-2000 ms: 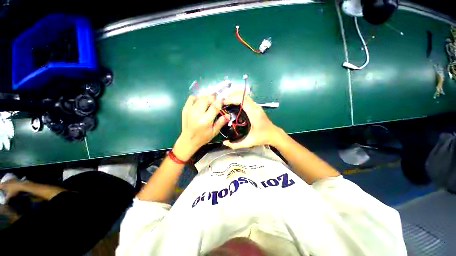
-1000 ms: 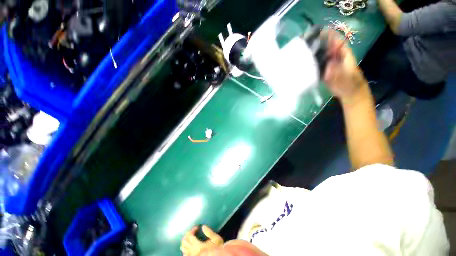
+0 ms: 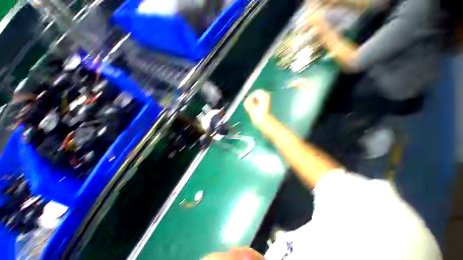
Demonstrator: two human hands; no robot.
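Note:
The view is blurred. My right hand (image 3: 258, 105) is over the green bench near its far edge. Its fingers look curled, and I cannot tell whether anything is in them. A white housing with a dark part (image 3: 212, 121) lies below and left of the hand, at the bench's far edge, apart from it. Its white cable (image 3: 247, 145) curls on the bench. A loose lead with a white plug (image 3: 197, 198) lies nearer to me. My left hand is not in view; a pinkish blur at the bottom edge is unclear.
A large blue bin (image 3: 144, 127) at left holds mixed dark and white parts. Another blue bin (image 3: 157, 28) is above it. A dark channel (image 3: 129, 203) runs beside the green bench (image 3: 216, 177). A neighbour's grey sleeve (image 3: 391, 38) and hand are at upper right, by a blurred tan heap (image 3: 299, 48).
The view has shifted towards the rack. My right hand has moved to the bench's far side. The blurred white and dark things near it are no longer seen there. My left hand has left view.

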